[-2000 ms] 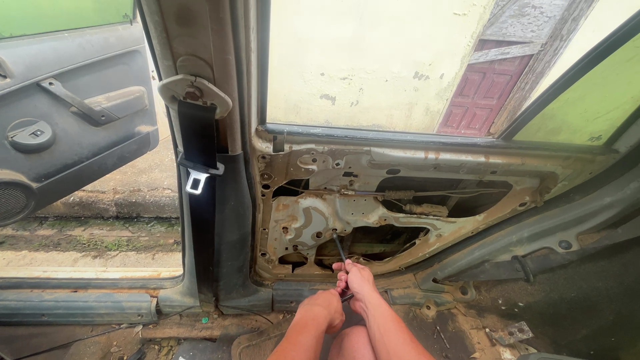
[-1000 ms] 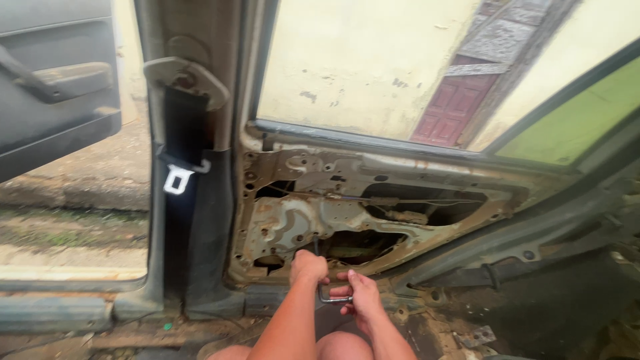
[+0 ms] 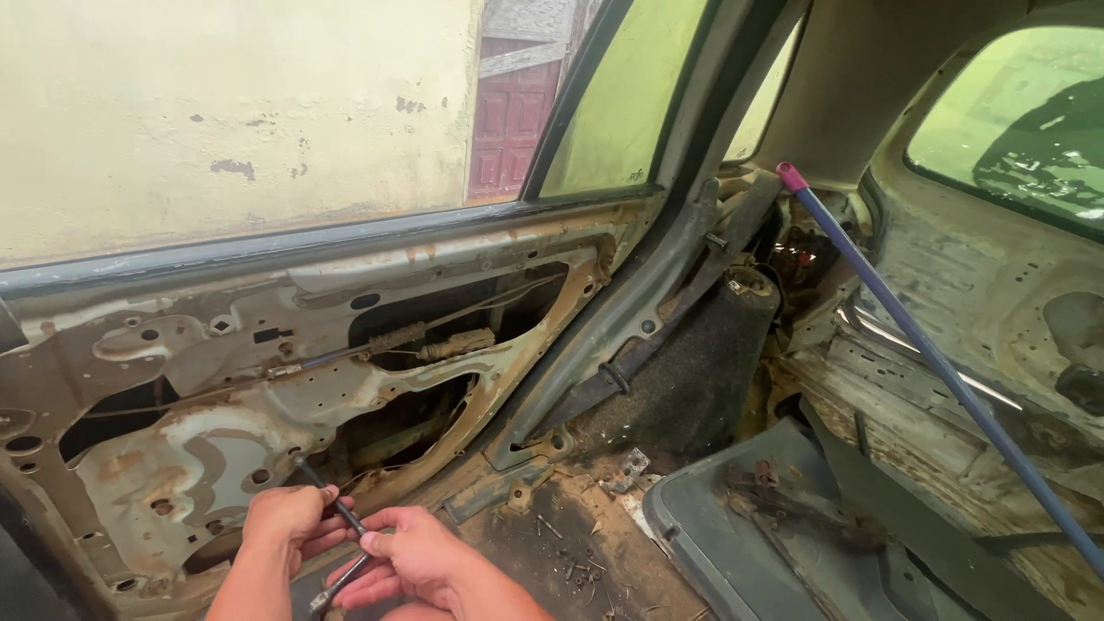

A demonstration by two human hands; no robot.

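Note:
A dark metal rod-like hand tool (image 3: 349, 516) slants between my two hands, its upper tip at the rusty inner door panel (image 3: 285, 405), near a small hole; whether it touches cannot be told. My left hand (image 3: 289, 522) is closed around its upper part. My right hand (image 3: 410, 556) holds it lower down with thumb and fingers, above its bent lower end. Just above, a cable rod (image 3: 332, 358) and a dirty latch part (image 3: 457, 343) run across the opening of the door panel.
Several loose screws (image 3: 582, 569) and a metal bracket (image 3: 625, 470) lie on the dirty floor. A grey plastic trim panel (image 3: 733, 509) rests at the right, beneath a blue pole (image 3: 931, 354) leaning diagonally. The door sill and pillar (image 3: 595, 319) separate door and rear area.
The view has swung right toward the car's rear. My hands, apart one second ago, are now close together on the tool.

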